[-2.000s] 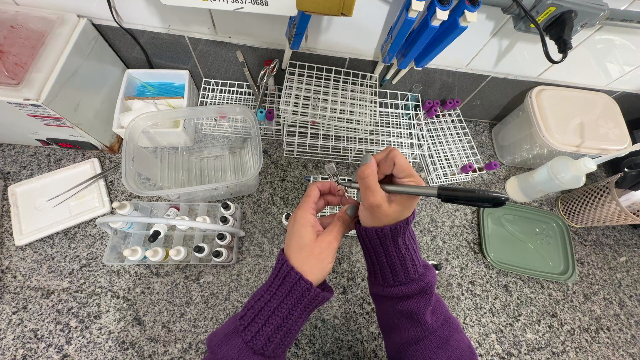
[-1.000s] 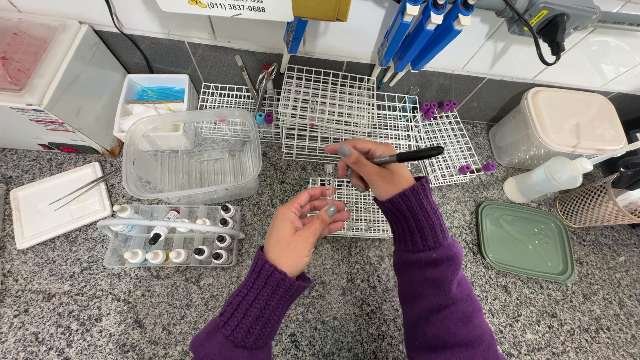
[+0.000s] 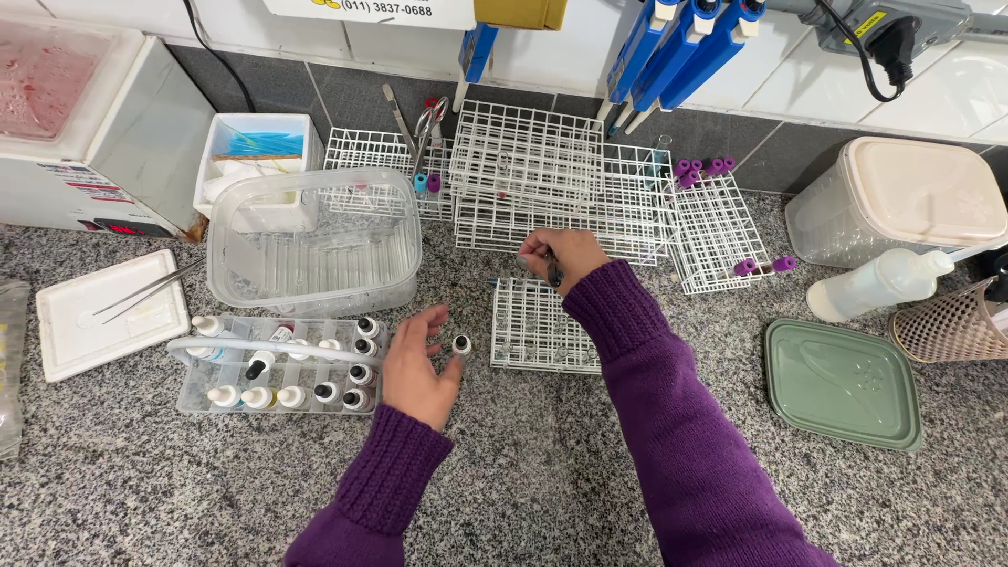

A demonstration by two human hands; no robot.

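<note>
My left hand (image 3: 422, 368) holds nothing, fingers apart, between the clear plastic bottle caddy (image 3: 193, 386) and a small dropper bottle with a black cap (image 3: 462, 345) standing on the counter. In my right hand (image 3: 565, 256) is a black marker pen (image 3: 554, 272), seen nearly end-on, above the far edge of a small white wire tube rack (image 3: 543, 365). Clear glass tubes stand in that rack, partly hidden by my right wrist. White- and black-capped dropper bottles sit in the caddy. A clear plastic tub (image 3: 315, 295) of glass tubes is behind the caddy.
Larger wire racks (image 3: 528, 150) stand at the back, with purple-capped tubes (image 3: 744, 267) in the right one. Tweezers (image 3: 150, 291) lie across a white lid (image 3: 59, 331) at left. To the right are a green lid (image 3: 843, 386), a squeeze bottle (image 3: 874, 283) and a lidded container (image 3: 921, 189). Pipettes (image 3: 646, 51) hang behind.
My hands have moved apart, the left one toward the caddy. The pen, earlier pointing right across my right hand, is now seen nearly end-on. The small rack and dropper bottle are more exposed.
</note>
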